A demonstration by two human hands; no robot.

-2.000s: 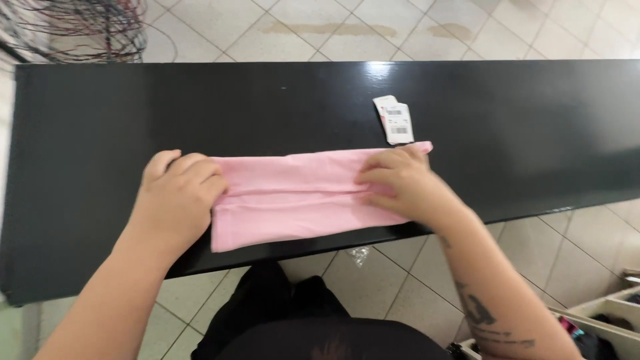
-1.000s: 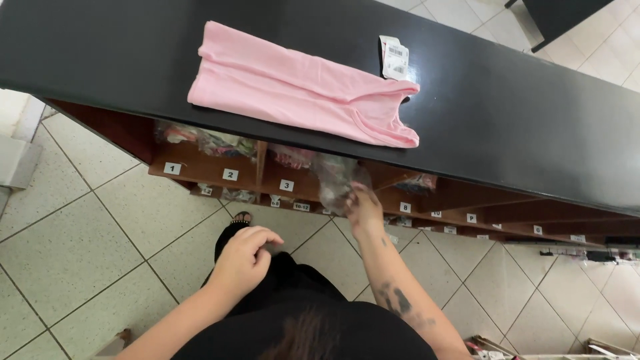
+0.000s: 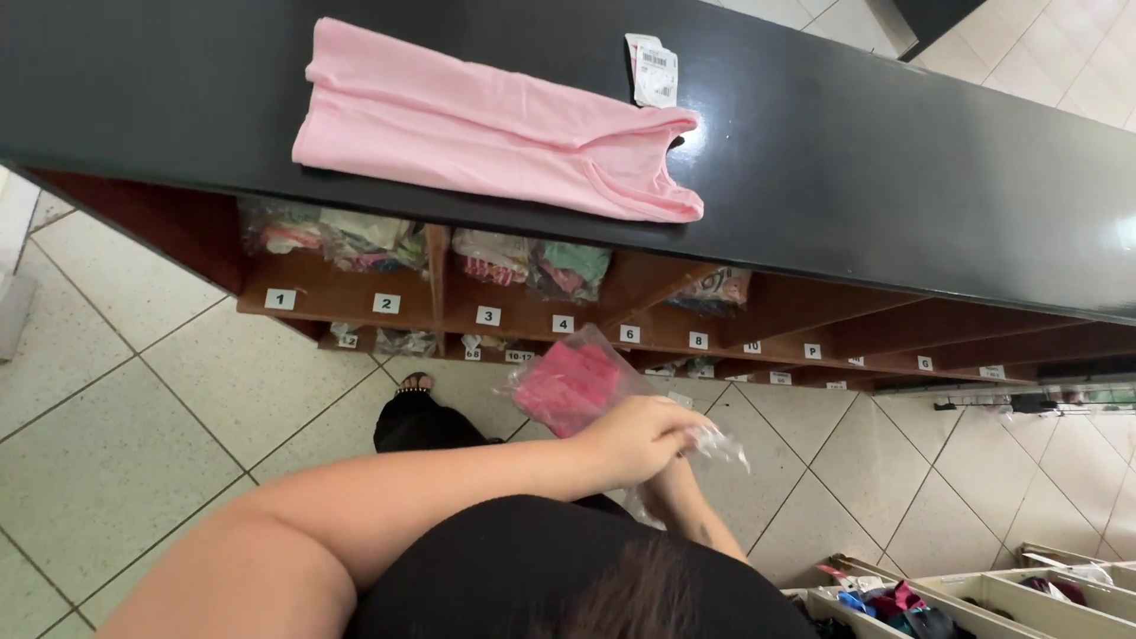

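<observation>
A pink sleeveless garment (image 3: 470, 124), folded into a long strip, lies on the black counter top (image 3: 825, 177) with white paper tags (image 3: 655, 73) at its neck end. Below the counter edge, a clear plastic bag (image 3: 612, 351) holds folded bright pink cloth (image 3: 568, 382). My left hand (image 3: 641, 439) reaches across my body and grips the bag's gathered end. My right hand (image 3: 670, 479) is mostly hidden beneath the left, close to loose plastic; its grip cannot be made out.
Under the counter run brown wooden cubbies (image 3: 524, 311) with number and letter labels, several holding bagged clothes (image 3: 373, 235). White divided bins (image 3: 958, 581) with dark and coloured cloth stand at the lower right. A sandalled foot (image 3: 415, 383) rests on the tiled floor.
My hands have left the pink garment, which lay under both of them two seconds ago. The right hand was at a cubby with clear plastic; a bag of pink cloth is now out in front of the cubbies.
</observation>
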